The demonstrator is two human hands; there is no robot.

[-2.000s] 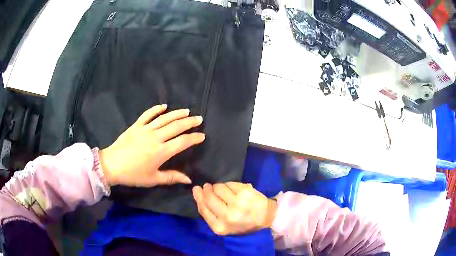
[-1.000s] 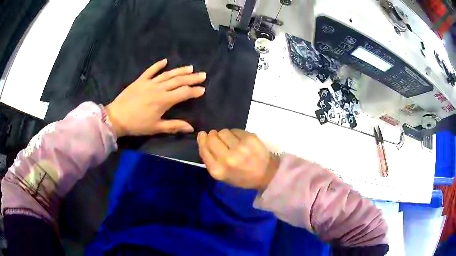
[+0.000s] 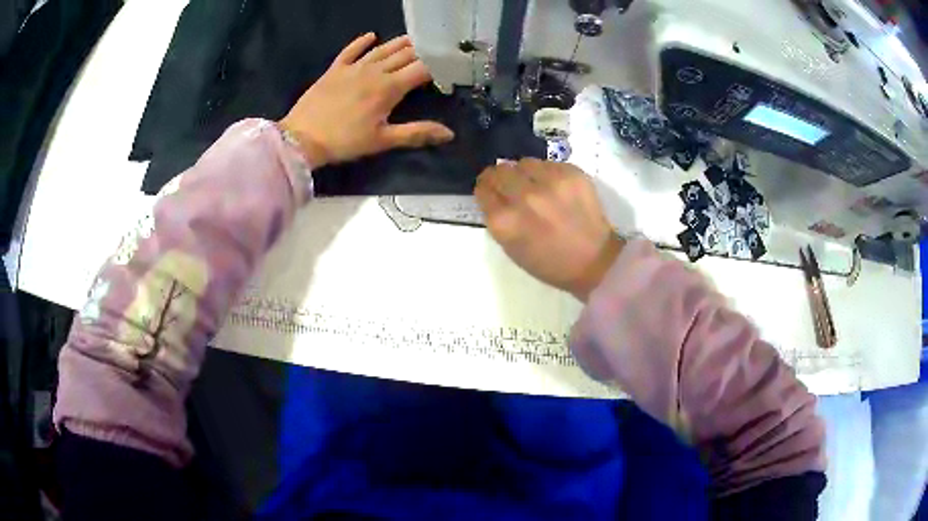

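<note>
A black fabric panel (image 3: 265, 92) lies on the machine table, its near edge just in front of the presser foot. The presser foot and needle (image 3: 484, 102) are over the panel near its right edge, under the left end of the white machine head (image 3: 621, 51). My left hand (image 3: 361, 107) lies flat on the panel, fingers spread, left of the needle. My right hand (image 3: 549, 219) has its fingers closed on the panel's near right corner, close in front of the presser foot. The pinched fabric is mostly hidden by the fingers.
Black-and-white labels (image 3: 725, 212) lie in a pile below the control panel (image 3: 784, 117) with its lit screen. Thread snips (image 3: 817, 297) lie right of the pile. Ruler markings run along the white table (image 3: 407, 351). A blue apron (image 3: 448, 448) is below its front edge.
The panel and both hands have moved forward, away from me. The panel's near edge is now close to the needle, and the printed table front is uncovered.
</note>
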